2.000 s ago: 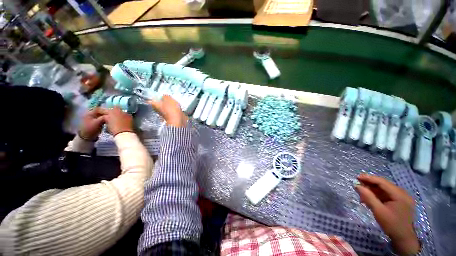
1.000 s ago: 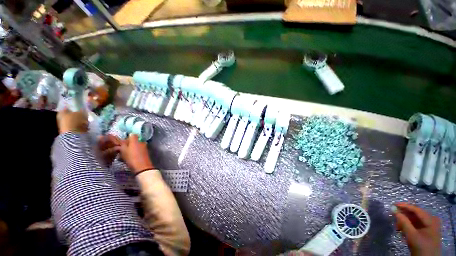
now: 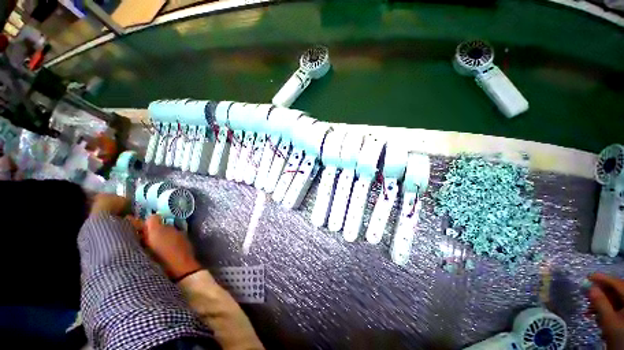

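My left hand (image 3: pixel 109 204), in a checked sleeve, is far left beside the neighbour's hand. It is closed at the lower end of a teal handheld fan (image 3: pixel 126 166); the grip is partly hidden. My right hand (image 3: pixel 607 304) is cut off by the right edge, with a tiny teal part (image 3: pixel 587 282) at its fingertips. Another fan (image 3: pixel 542 333) lies at the bottom edge, its handle cut off. A heap of small teal parts (image 3: pixel 487 208) lies above it. A long row of fans (image 3: pixel 352 191) stretches left of the heap.
A neighbour's hand (image 3: pixel 167 246) is close to my left forearm, near several fans (image 3: pixel 179 203). A dotted adhesive sheet (image 3: pixel 239 282) lies beside that arm. The green conveyor (image 3: pixel 390 75) carries two fans. One fan (image 3: pixel 609 205) is at the right edge.
My left hand first moved left and raised a fan; it is now lower, among the neighbour's things. The view has shifted left, so the near fan and my right hand sit closer to the edge.
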